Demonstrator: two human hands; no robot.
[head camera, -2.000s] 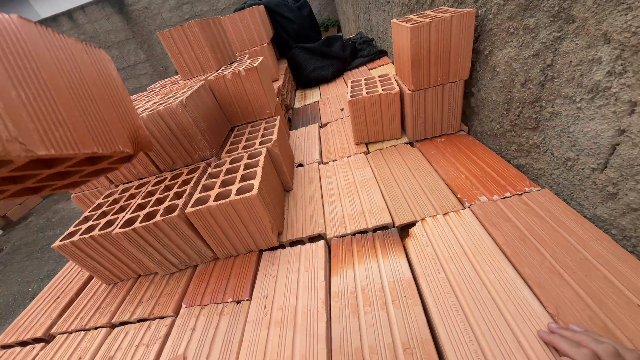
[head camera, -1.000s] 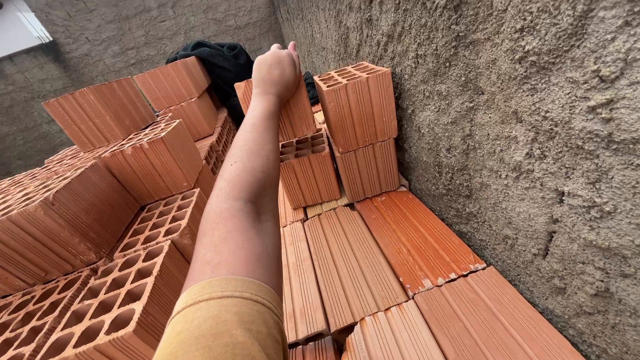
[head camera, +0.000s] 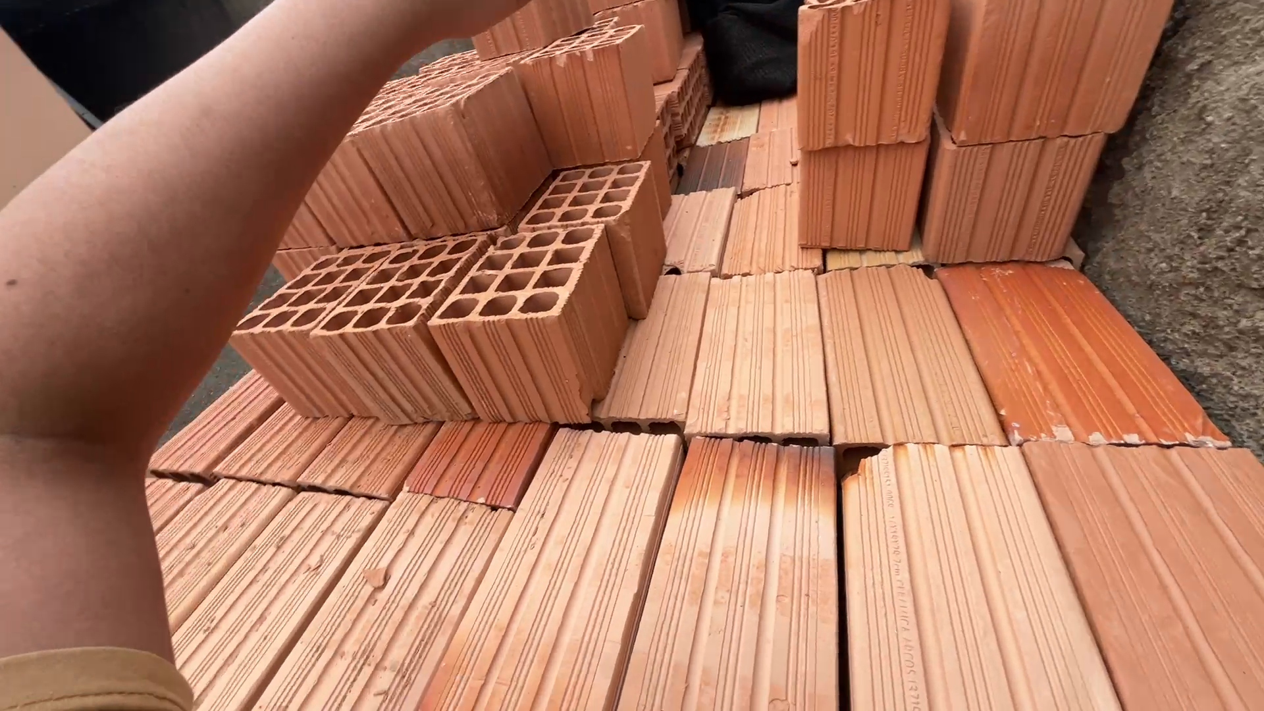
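Note:
My left forearm crosses the upper left of the head view, with only the wrist and base of my left hand showing at the top edge. Its fingers are cut off, so whether they hold anything cannot be told. A ribbed hollow clay brick stands just beside and below the wrist. My right hand is out of view. At the upper right, an upright hollow brick sits on another upright brick, beside a two-high stack near the wall.
Flat-laid ribbed bricks form a broad layer with narrow gaps. Upright bricks with open cells stand at left centre, below higher stacked bricks. Dark cloth lies at the back. A rough wall borders the right.
One second ago my left hand held a brick over the lower brick near the wall; that brick now rests there. My left arm has moved left. The view has shifted.

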